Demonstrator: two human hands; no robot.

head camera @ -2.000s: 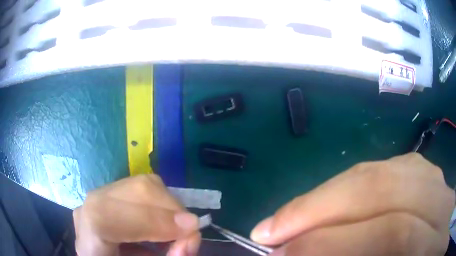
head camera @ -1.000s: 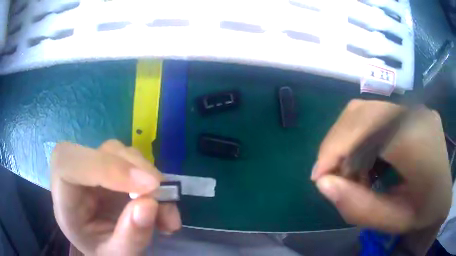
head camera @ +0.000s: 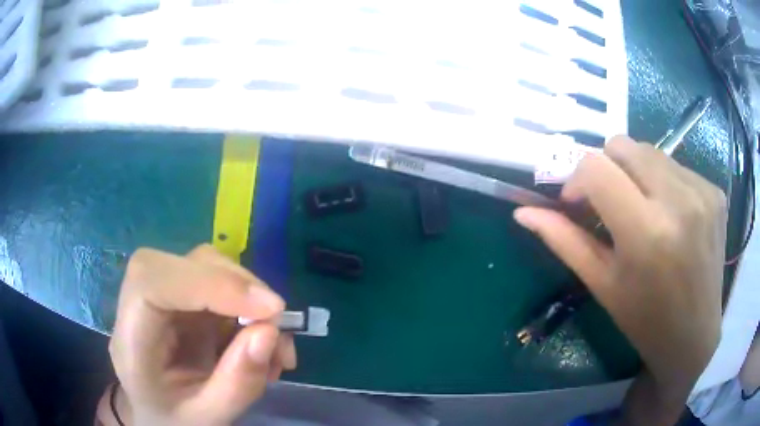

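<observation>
My left hand [head camera: 204, 333] pinches a small module with a silver-white face [head camera: 292, 320] between thumb and fingers, in front of a white tape strip [head camera: 318, 321]. My right hand [head camera: 642, 241] holds a long slim item with a clear end [head camera: 458, 177], tweezers or a pen, I cannot tell which; it points left along the foam tray's front edge. Three black modules lie on the green mat: one with a pale-marked opening [head camera: 335, 200], one below it [head camera: 335, 261], and one upright-lying to the right [head camera: 432, 208].
A white slotted foam tray [head camera: 333, 125] spans the back, with a red-bordered label [head camera: 554, 163] at its corner. Yellow tape [head camera: 237, 195] and blue tape [head camera: 274, 208] cross the mat. A dark lead with a brassy tip [head camera: 525, 336] lies by my right wrist. A silvery slim item [head camera: 687, 123] lies back right.
The tweezers tip has left the piece in my left hand. My right hand has moved up and right, and the long slim item now shows in it. The view has shifted, showing more tray.
</observation>
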